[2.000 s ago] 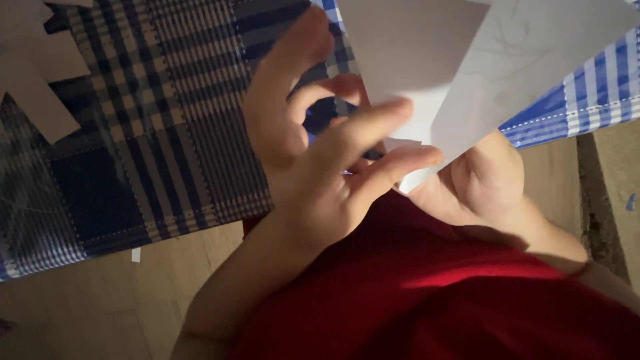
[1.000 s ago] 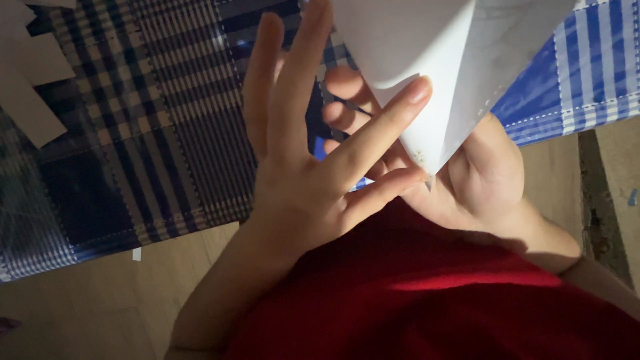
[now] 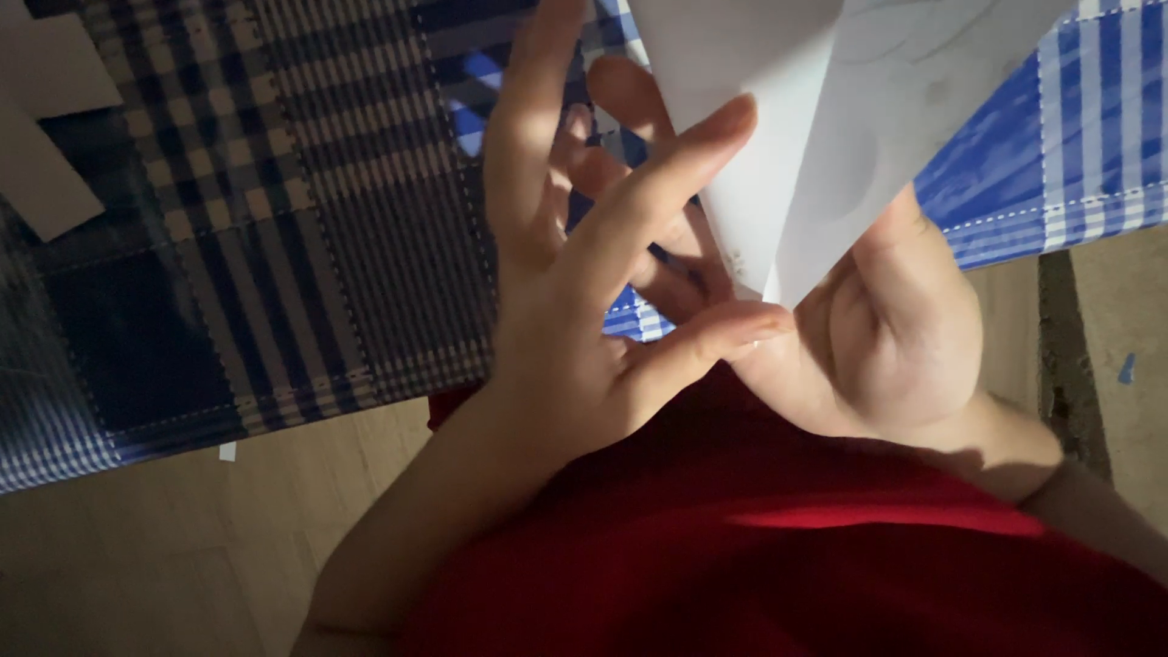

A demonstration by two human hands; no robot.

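Note:
A white paper cone or folded sheet [image 3: 785,137], its narrow tip pointing down, is between my hands at the upper right of the middle. My right hand [image 3: 876,338] lies beneath and beside the tip and supports the paper, its fingers partly behind it. My left hand [image 3: 593,237] is spread at the left of the paper. Its index finger lies over the paper's left part, and its thumb is at the tip, near the right palm. Small specks mark the paper close to the tip. The paper's upper end is cut off by the frame.
A blue checked plastic tablecloth [image 3: 301,301] covers the table. White paper strips [image 3: 46,173] lie at its upper left. A small white scrap [image 3: 228,452] and a blue scrap [image 3: 1128,368] are on the floor. The table's near edge runs just in front of my red clothing.
The left thumb and index finger have shifted on the paper near its tip. A curled flap seen there two seconds ago now lies flat. The right hand stays under the paper.

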